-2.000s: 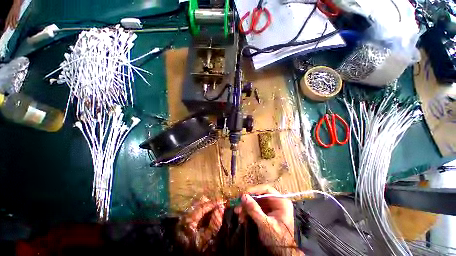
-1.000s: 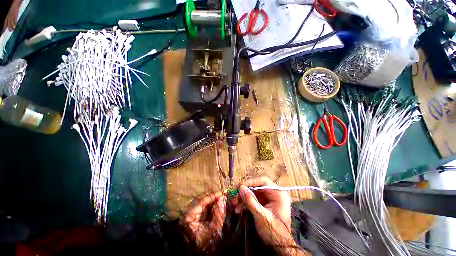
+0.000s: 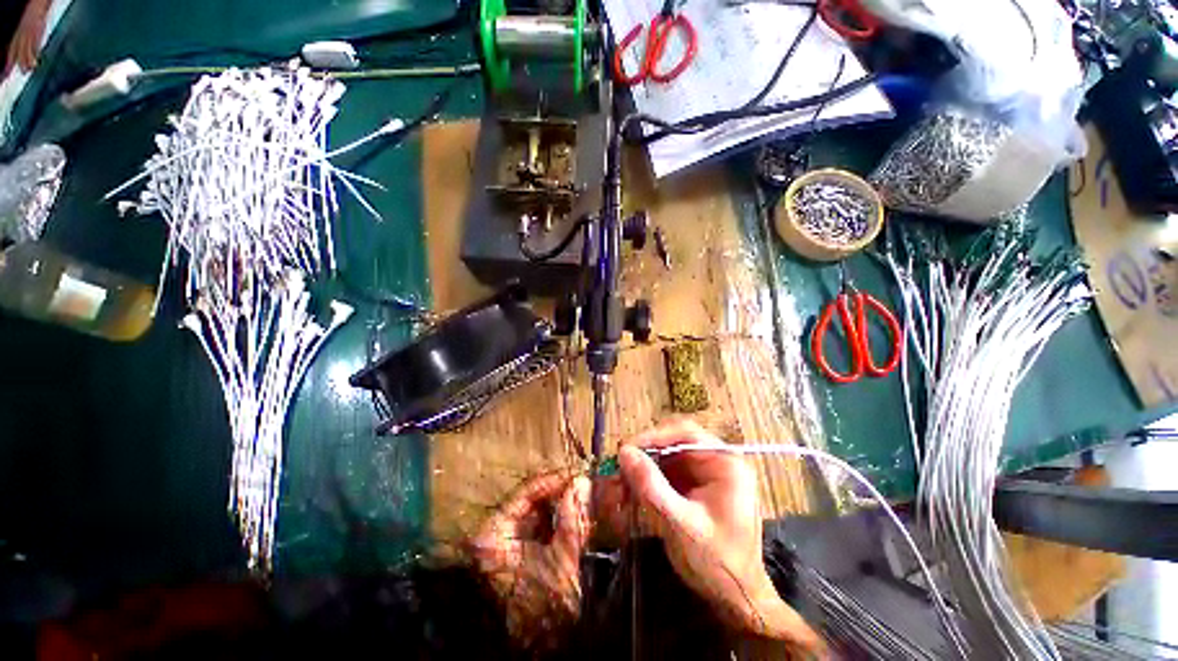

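The dark upright soldering iron [image 3: 599, 407] points down with its tip just above my fingertips. A small green connector piece [image 3: 606, 466] sits between my two hands, right at the tip. My right hand [image 3: 698, 504] pinches the white cable [image 3: 788, 451] at the green piece; the cable runs off to the right and bends down. My left hand [image 3: 536, 529] has thumb and finger pinched together at the left side of the green piece; what it holds is too small and blurred to tell.
Brown cardboard [image 3: 491, 471] lies under the iron. A black reel [image 3: 452, 362] is left of it, a yellow-brown block [image 3: 685, 376] right. Red scissors [image 3: 855, 333], a tub of metal parts [image 3: 831, 213] and a white cable bundle [image 3: 969, 375] stand right; finished leads [image 3: 252, 194] lie left.
Both hands have moved up, bringing the green piece to the iron's tip. The right forearm now shows more, and the cable arches higher.
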